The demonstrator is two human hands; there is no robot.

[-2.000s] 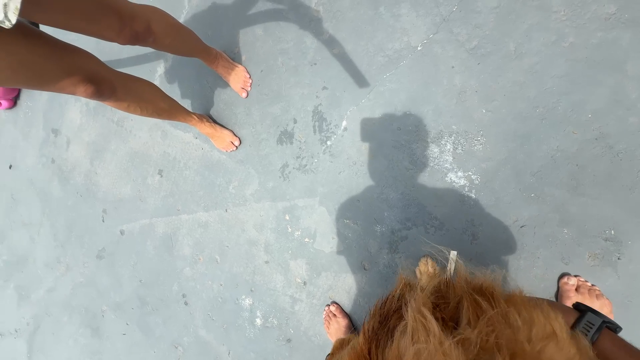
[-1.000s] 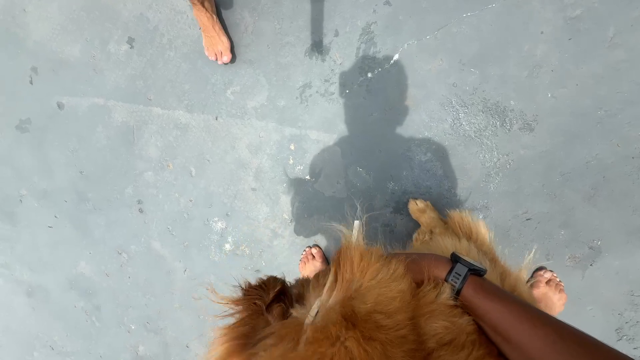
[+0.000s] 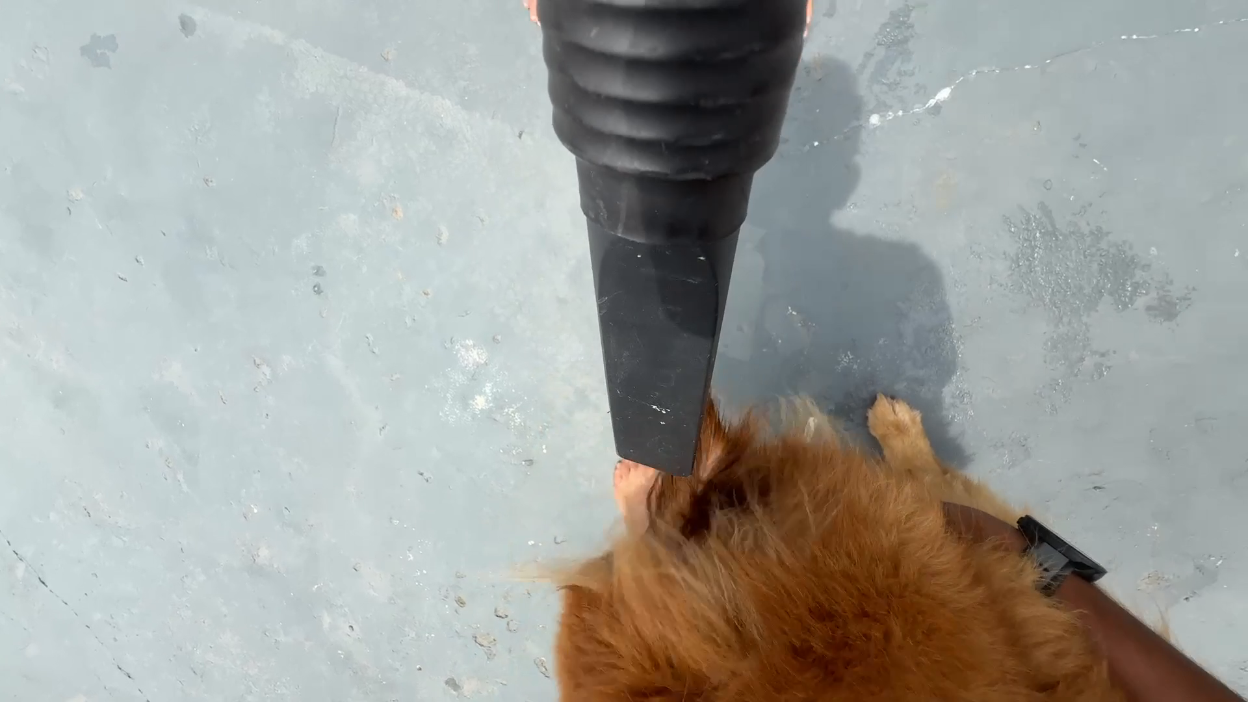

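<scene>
A dog with long reddish-brown fur fills the bottom middle and right, with a pale paw on the floor. My right hand reaches from the lower right against the dog's side, a black watch on the wrist; its fingers are hidden by fur. I do not see my left hand. From the top edge, a black ribbed hose runs into a flat tapered nozzle, like a blower's or vacuum's. Its tip is over the fur by dark tufts; whether it touches cannot be told.
The grey painted floor has cracks, chips and worn patches. A bare foot shows beside the nozzle tip. Small bits of skin show at both sides of the hose at the top edge. A person's shadow lies right of the nozzle.
The black hose and nozzle have come into view over the dog. The other person's foot, seen at the top left a second ago, no longer shows there.
</scene>
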